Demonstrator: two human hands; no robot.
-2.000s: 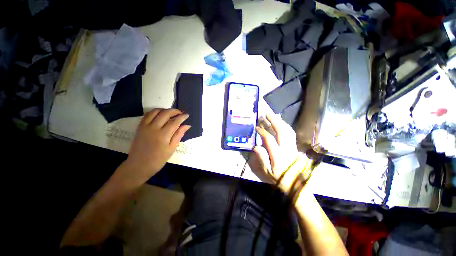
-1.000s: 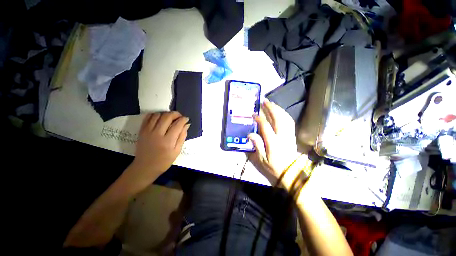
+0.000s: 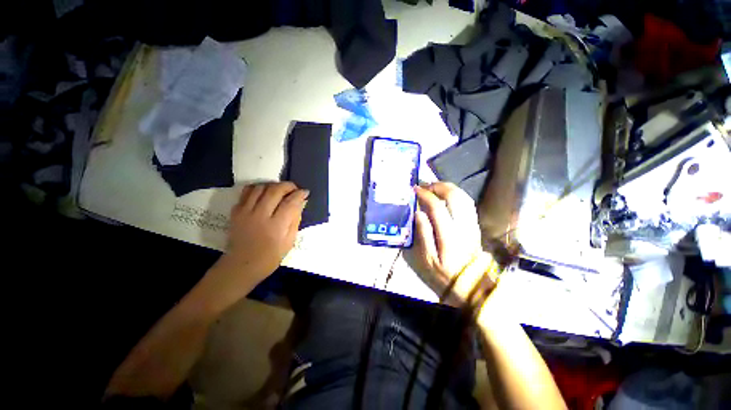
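A smartphone [image 3: 391, 192] with a lit screen lies flat on the cream-white table [image 3: 272, 76]. My right hand [image 3: 450, 236] rests beside it, fingertips at its right edge. A dark rectangular cut piece [image 3: 310, 168] lies left of the phone. My left hand [image 3: 267, 220] rests on the table with fingertips at the piece's lower left edge; the fingers are loosely curled and whether they grip it cannot be told.
A blue scrap [image 3: 353, 114] lies above the phone. Stacked dark cut pieces [image 3: 485, 100] lie beyond it. A grey-silver machine cover [image 3: 553, 172] and a white machine [image 3: 689, 176] stand right. White fabric [image 3: 192, 100] covers a dark piece left. Yellowish blurred cords cross my right wrist.
My right hand's fingers have drawn off the phone's screen to its right edge. The whole view has shifted slightly. My left hand stays by the dark piece.
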